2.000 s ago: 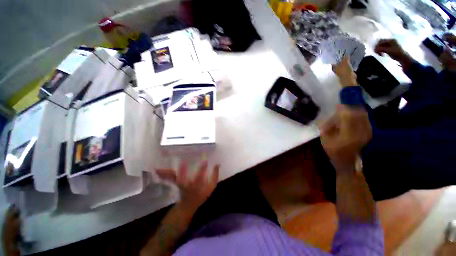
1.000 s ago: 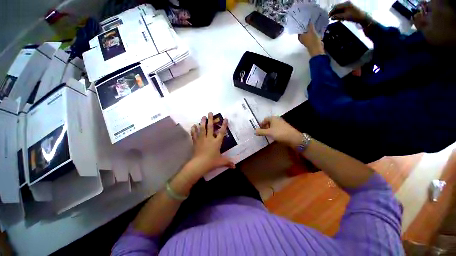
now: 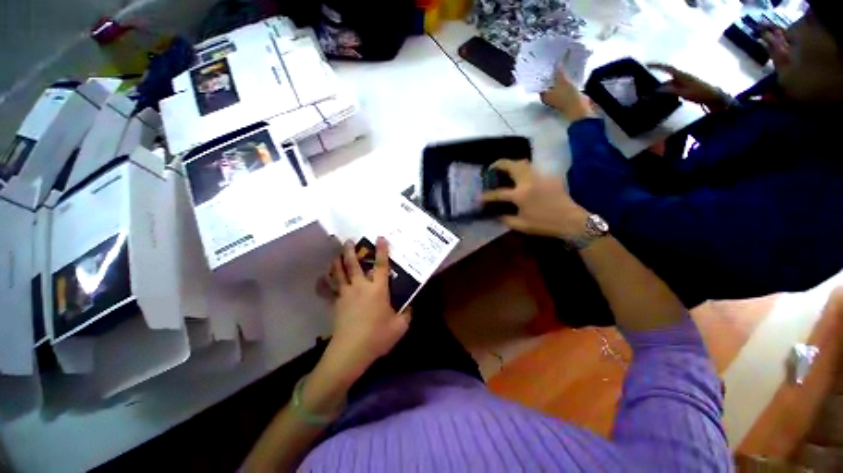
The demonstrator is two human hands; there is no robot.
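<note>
A white retail carton with a dark picture panel lies at the bench's front edge. My left hand rests on it with the fingers over the picture and the thumb at its near side. My right hand grips the near right wall of a black inner tray, fingers reaching inside. The tray is open and tilted, with a white paper or label in it. Whether the carton's right end is open is hard to tell.
A closed carton stands left of my left hand, before a stack of flat cartons. Open cartons lean at far left. A person in dark blue at right holds white cards and touches another black tray. A phone-like bar lies behind.
My right hand has left the carton and taken hold of the black tray, which is tilted and shifted. The carton has turned under my left hand. The neighbour's hand has moved to their tray.
</note>
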